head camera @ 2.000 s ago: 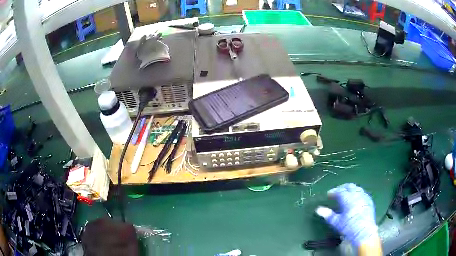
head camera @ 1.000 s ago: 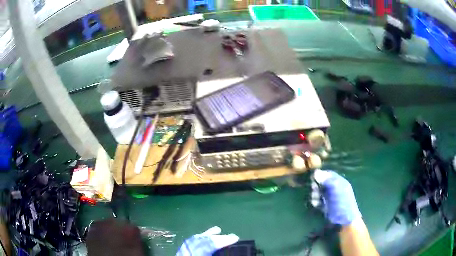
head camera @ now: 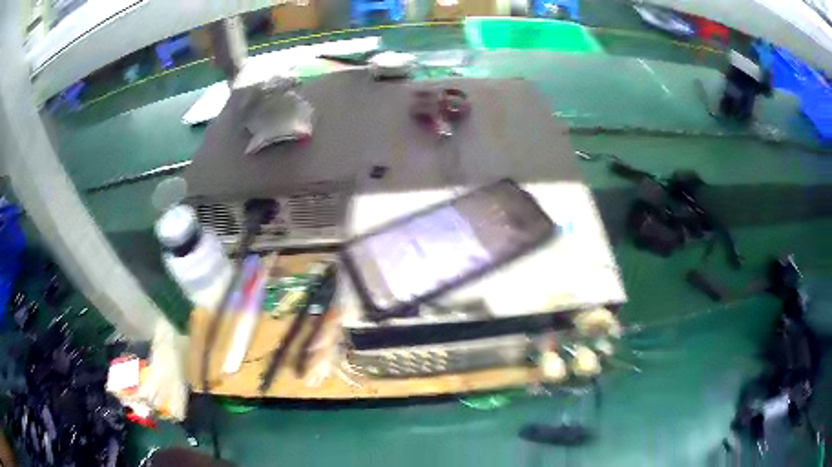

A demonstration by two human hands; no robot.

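Neither of my hands is in the picture. The view is blurred by motion. The electronic load (head camera: 429, 358) stands before me on a wooden board (head camera: 301, 388), its button row and dark display facing me; no digits can be read. Two cream round terminals (head camera: 567, 364) are at its lower right corner. A dark, narrow bundle (head camera: 556, 433), likely a DC cable, lies on the green bench below them. A thin dark line rises from it toward the terminals; whether it is connected cannot be told.
A smartphone (head camera: 452, 244) lies on the instrument. Pens and tweezers (head camera: 294, 337) and a white bottle (head camera: 194, 255) are at its left. Black adapter piles lie at the left (head camera: 55, 392) and right (head camera: 789, 365). A white-red box (head camera: 137, 385) stands by the white post (head camera: 78, 246). Scissors (head camera: 440, 109) lie behind.
Both hands, seen one second ago at the bottom and by the terminals, are out of view. The black block by my left hand is gone too. The camera has tilted, so the instrument sits lower.
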